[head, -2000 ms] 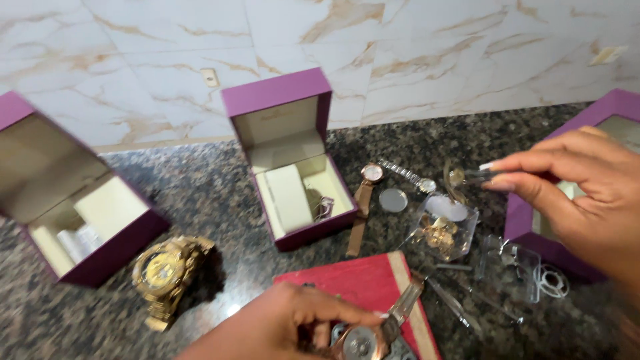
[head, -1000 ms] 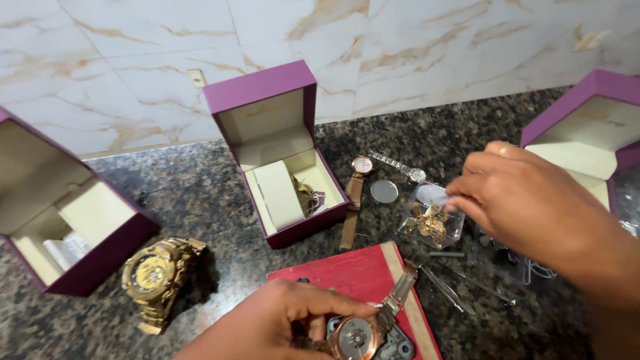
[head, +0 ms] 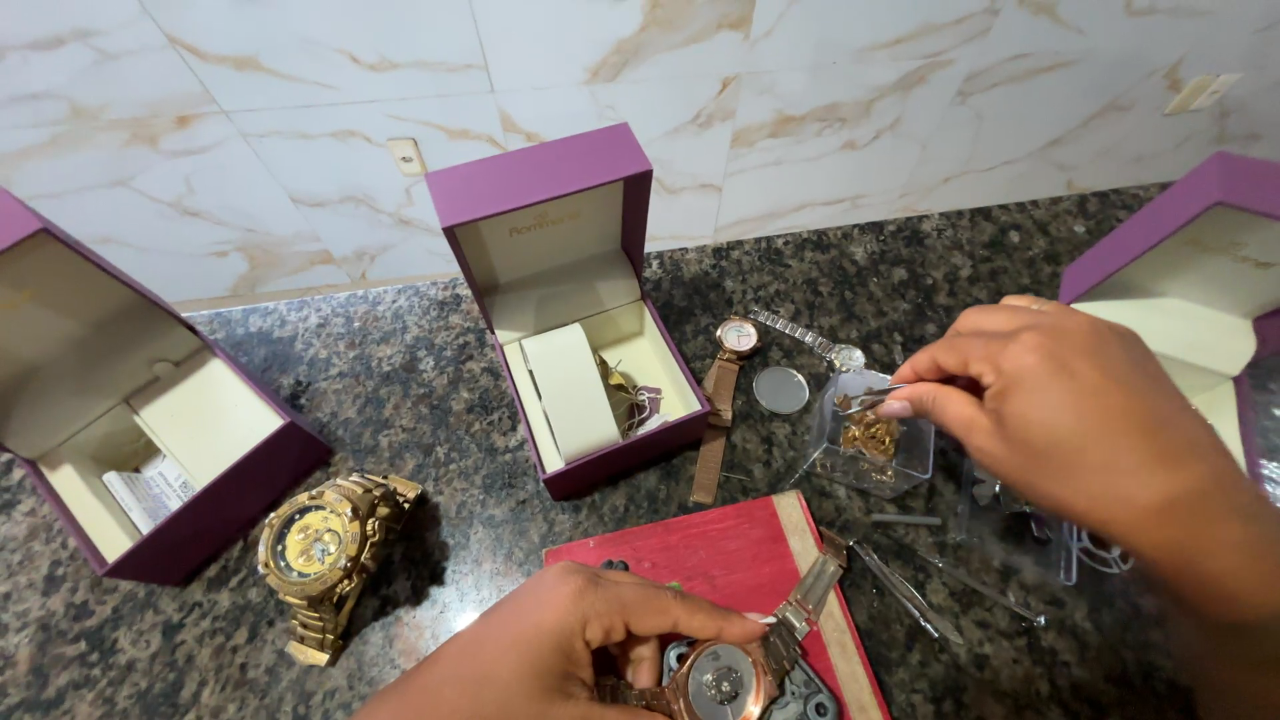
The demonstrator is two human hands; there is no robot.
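My left hand (head: 600,640) grips a rose-gold wristwatch (head: 722,682) whose back faces up, over a grey watch holder (head: 800,694) on a red book (head: 680,540). Its metal bracelet stretches up to the right. In my right hand (head: 1030,410) are metal tweezers (head: 868,398), pinched between thumb and fingers. The tips reach over a clear plastic container (head: 905,465) that holds small gold-coloured pieces (head: 868,438). A round metal disc (head: 780,390) lies left of the container, near a rose-gold watch (head: 738,337) and a small silver watch (head: 847,357).
Open purple watch boxes stand at the left (head: 210,520), centre (head: 625,465) and right (head: 1150,235). A large gold watch (head: 315,540) lies front left. Slim metal tools (head: 905,590) lie right of the book. A tiled wall (head: 600,90) rises behind the granite counter (head: 420,390).
My right hand has moved down and left from beside the right-hand box to the clear container. My left hand stays at the rose-gold watch.
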